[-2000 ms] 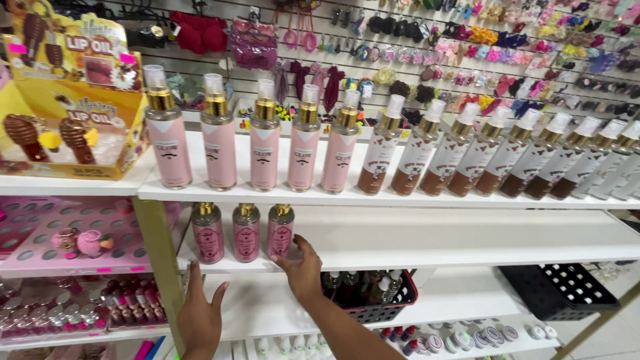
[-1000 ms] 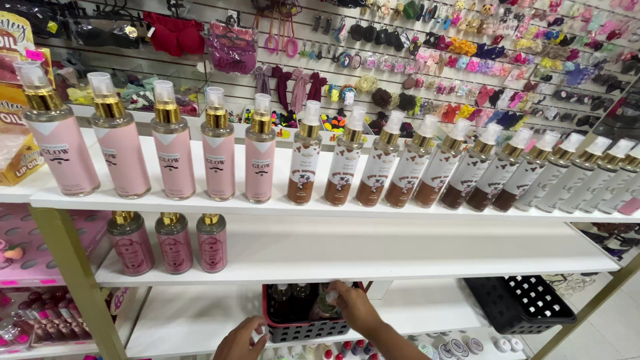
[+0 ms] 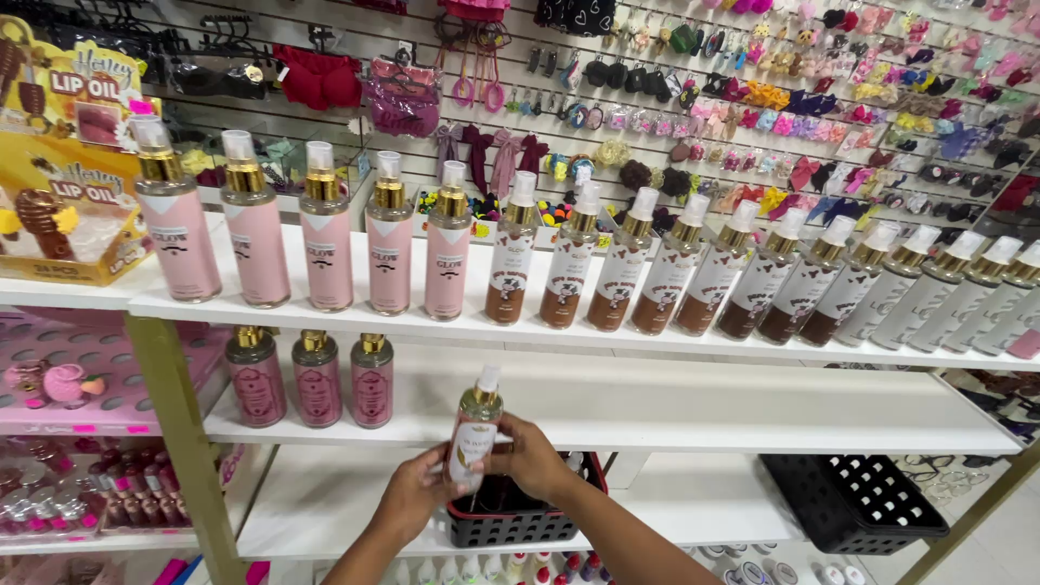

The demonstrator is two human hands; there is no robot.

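A spray bottle [image 3: 474,443] with a white label and gold collar is held upright between both hands, above a black plastic basket [image 3: 520,528] with a red rim. My left hand [image 3: 418,487] grips its lower left side, and my right hand [image 3: 524,459] holds it from the right. Dark bottles in the basket are partly hidden by the hands. On the middle shelf [image 3: 691,402], three bottles with dark pink labels [image 3: 315,386] stand at the left end. The top shelf carries a row of pink-labelled spray bottles [image 3: 325,252], brown-and-white ones [image 3: 569,276] and clear ones [image 3: 926,301].
Another black perforated basket [image 3: 853,504] sits at the right on the lower shelf [image 3: 691,496]. A yellow lip oil display [image 3: 69,162] stands at upper left, beyond a gold shelf post [image 3: 175,422]. Hair accessories hang on the slatted wall behind.
Two seconds ago my hands were at the dark pink bottles; one second ago they were at the red-rimmed basket. Now a white-labelled spray bottle is raised above it in both hands.
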